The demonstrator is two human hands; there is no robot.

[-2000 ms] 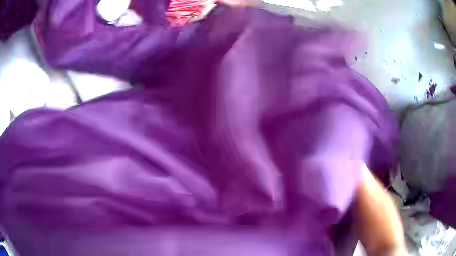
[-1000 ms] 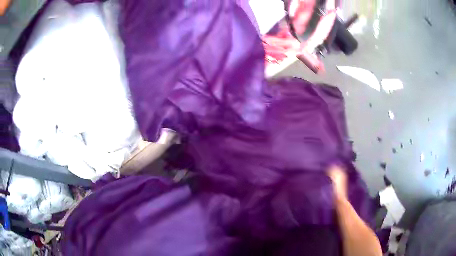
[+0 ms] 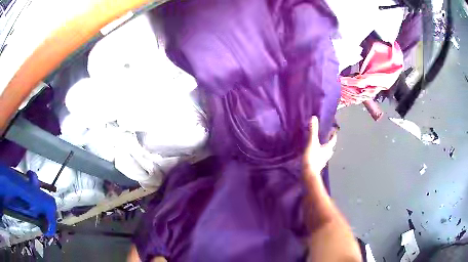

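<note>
A large heap of dark purple fabric [image 3: 251, 204] fills the middle, from the top edge to the bottom edge. It is loosely bunched and slightly blurred. My right hand [image 3: 320, 148] grips the heap at its right side, thumb up and fingers curled, partly hidden by cloth. Of my left hand [image 3: 159, 259], only small bits of skin show at the bottom edge, lower left of the fabric. The rest is covered by cloth or cut off, so its grip cannot be seen.
The table's orange edge [image 3: 56, 38] curves across the upper left. Below it are puffy white cloth bundles [image 3: 138, 97], a grey rail [image 3: 66, 151] and a blue clamp [image 3: 28, 199]. Pink-red cloth [image 3: 377, 71] lies upper right. Scraps litter the grey floor [image 3: 379, 169].
The view has shifted, and more of the table edge and the blue clamp shows. The purple fabric is gathered more narrowly. My right hand shows higher up against its side.
</note>
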